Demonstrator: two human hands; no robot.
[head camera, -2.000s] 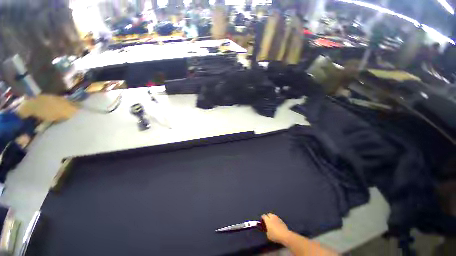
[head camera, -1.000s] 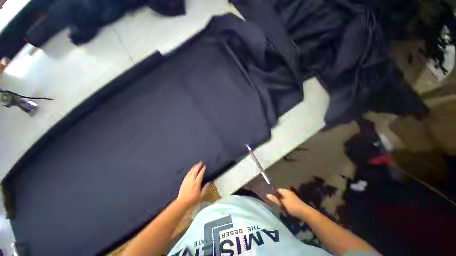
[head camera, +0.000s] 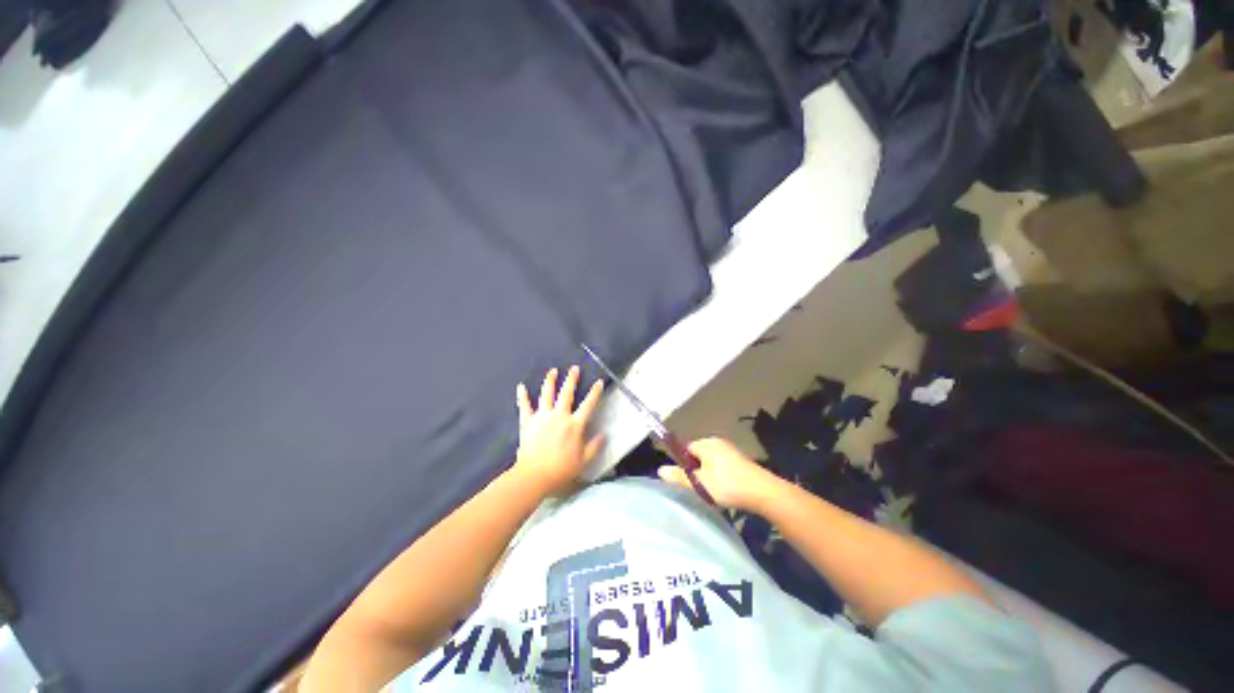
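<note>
Dark fabric (head camera: 338, 311) lies spread over the pale table, with a faint ridge running across it towards the near edge. My left hand (head camera: 555, 433) is bare and rests palm down on the fabric's near edge, fingers spread, holding nothing. My right hand (head camera: 720, 477) grips the dark red handles of the shears (head camera: 642, 406). The long silver blades point up and left, and their tip is at the near edge of the fabric, just right of my left fingers. Whether the blades are parted is hard to tell.
Rumpled dark cloth (head camera: 934, 95) hangs off the table's right end. The pale table edge (head camera: 778, 278) shows beside the lay. Dark scraps (head camera: 812, 420) and a small white scrap (head camera: 934, 391) lie on the floor at right. Dark and maroon cloth (head camera: 1083, 474) is at lower right.
The view has moved closer over the fabric. The shears have moved from beyond the table edge to the fabric's near edge. My left hand has spread its fingers beside them.
</note>
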